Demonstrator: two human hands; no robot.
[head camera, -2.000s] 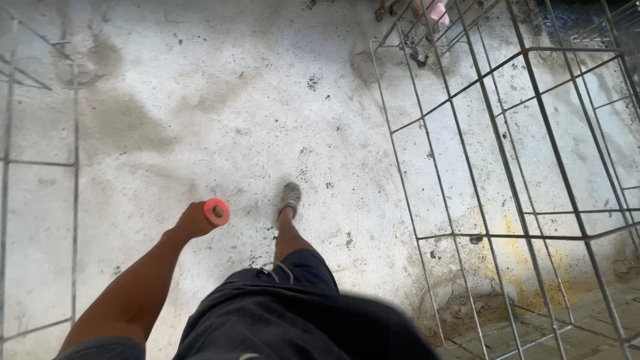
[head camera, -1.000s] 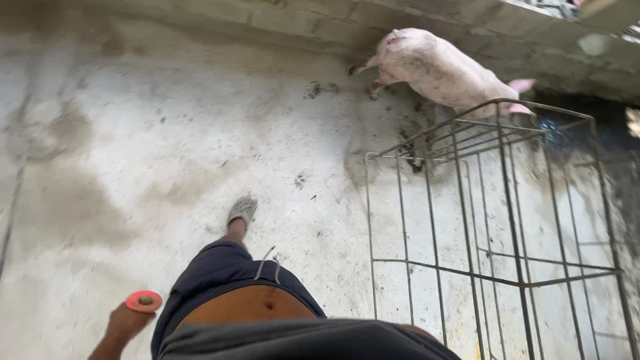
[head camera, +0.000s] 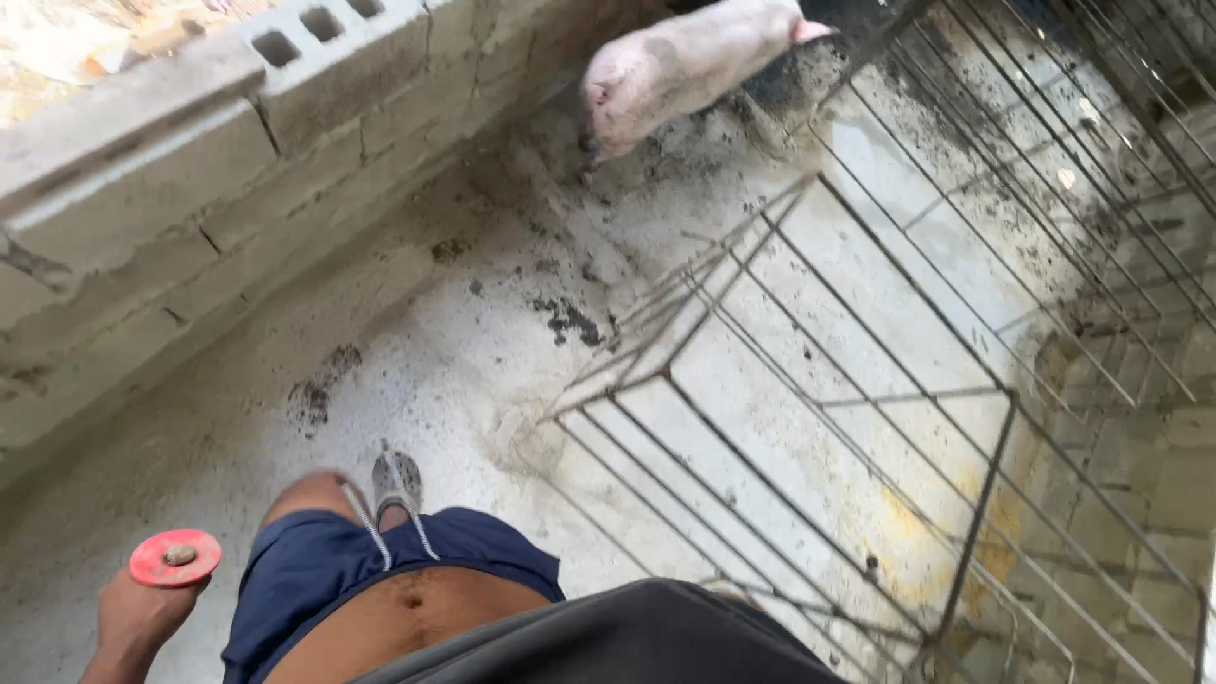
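At the lower left, my left hand is closed around something topped by a flat pink-red disc with a small brownish knob at its middle; the rest of it is hidden under the hand. My right hand does not show. A pink pig with grey dirt marks stands at the top, beside the block wall, with its rump toward me. To my right rises a metal-bar crate frame, between me and the lower right of the floor.
A concrete block wall runs diagonally along the left to the top. The pale concrete floor has dark dirt patches. More metal bars cross the upper right. My foot in a grey shoe is on the floor.
The pig shows wholly nearer and the block wall fills the upper left, as the view has moved forward and turned. The left hand still holds the pink-red disc-topped thing.
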